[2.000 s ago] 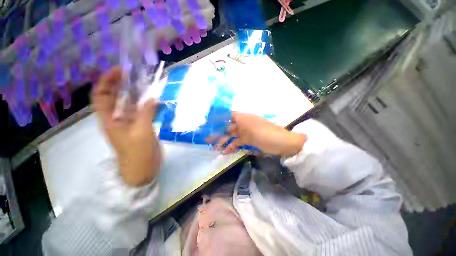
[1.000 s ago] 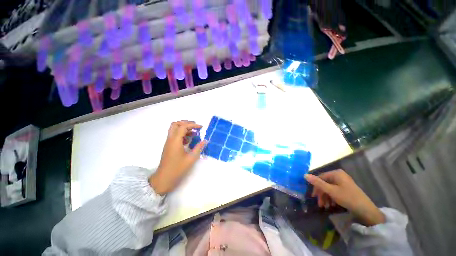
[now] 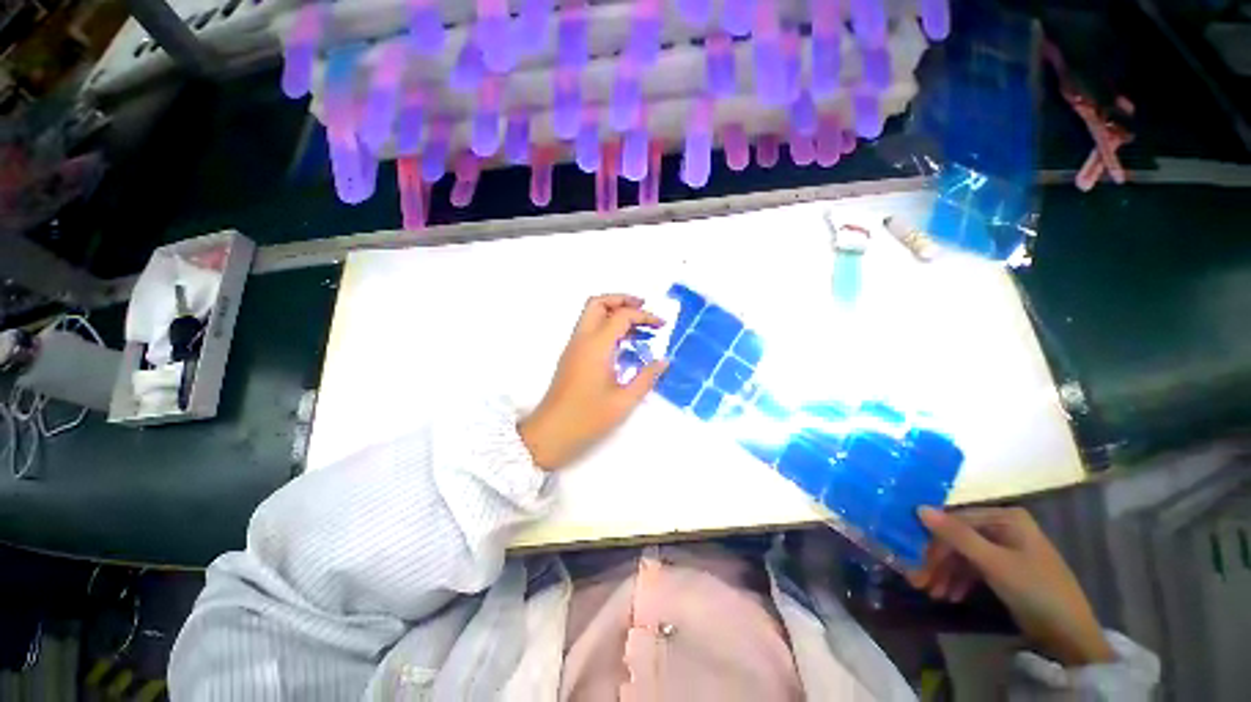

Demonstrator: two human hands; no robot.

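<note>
A sheet of blue protective film [image 3: 878, 460], a grid of glossy blue squares, lies slanted over the white work mat [image 3: 412, 357], its lower right end reaching past the mat's near edge. My right hand [image 3: 995, 562] pinches that end. My left hand [image 3: 597, 384] is at the sheet's upper left end, with a small clear and bluish piece between thumb and fingers; its exact shape is unclear. Glare hides part of the film's middle.
Trays with purple-pink watch straps [image 3: 631, 82] hang over the mat's far side. A film pack [image 3: 974, 151], a small teal-tabbed item [image 3: 848, 261] and crossed pink straps [image 3: 1098, 130] are at far right. A parts box [image 3: 183, 327] and white cable [image 3: 28, 412] are left.
The view has shifted left, so things appear further right. My left hand, which held a blurred clear item over the mat two seconds ago, is now down at the film. My right hand holds the film's near end.
</note>
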